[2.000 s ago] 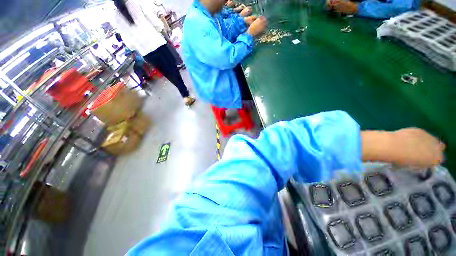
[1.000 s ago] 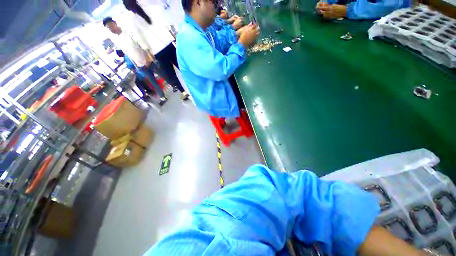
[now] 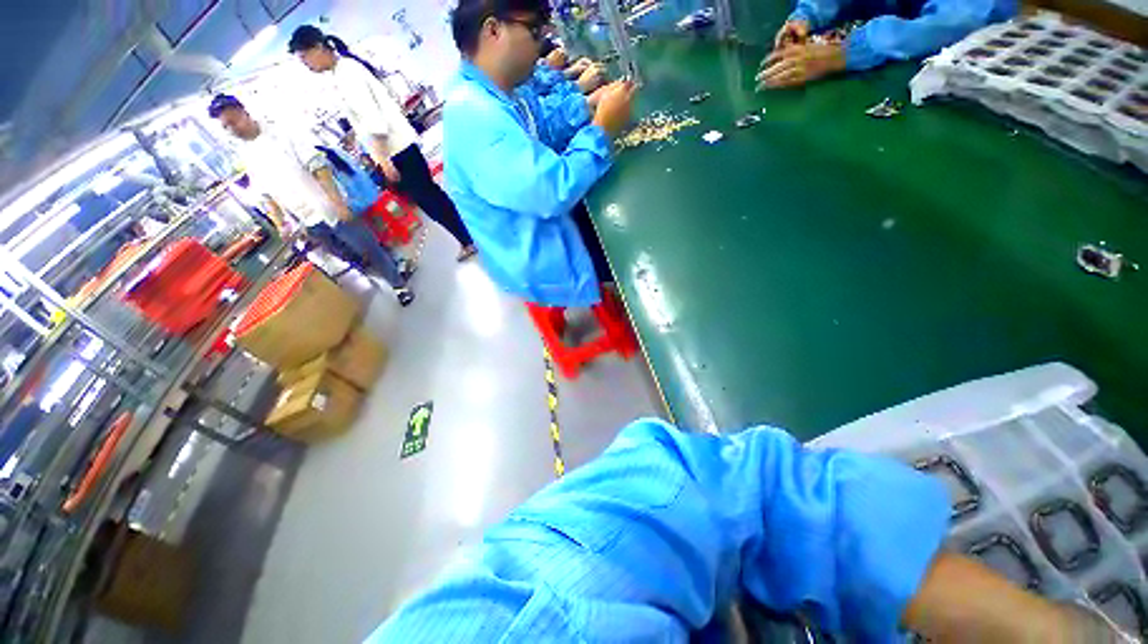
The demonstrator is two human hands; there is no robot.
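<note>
My left arm, in a blue sleeve, crosses the bottom of the head view. My left hand (image 3: 1057,623) is cut off by the lower right edge; only the wrist and a blurred part show, so its fingers and anything in them are hidden. It is over a translucent white blister tray (image 3: 1007,434). Dark rounded-square watch case frames (image 3: 1065,533) with light openings sit in the tray's pockets. The tray runs out of the picture at lower right. My right hand is not in view.
A small unit (image 3: 1099,260) lies on the green belt (image 3: 806,277). Another filled tray (image 3: 1057,76) is at upper right. Workers in blue (image 3: 510,189) work along the belt beside a pale-brown pile (image 3: 657,130). Two people in white stand in the aisle near boxes (image 3: 296,321).
My left hand has moved down to the lower right edge, mostly out of the picture. The view has shifted, and more of the two people in white shows in the aisle.
</note>
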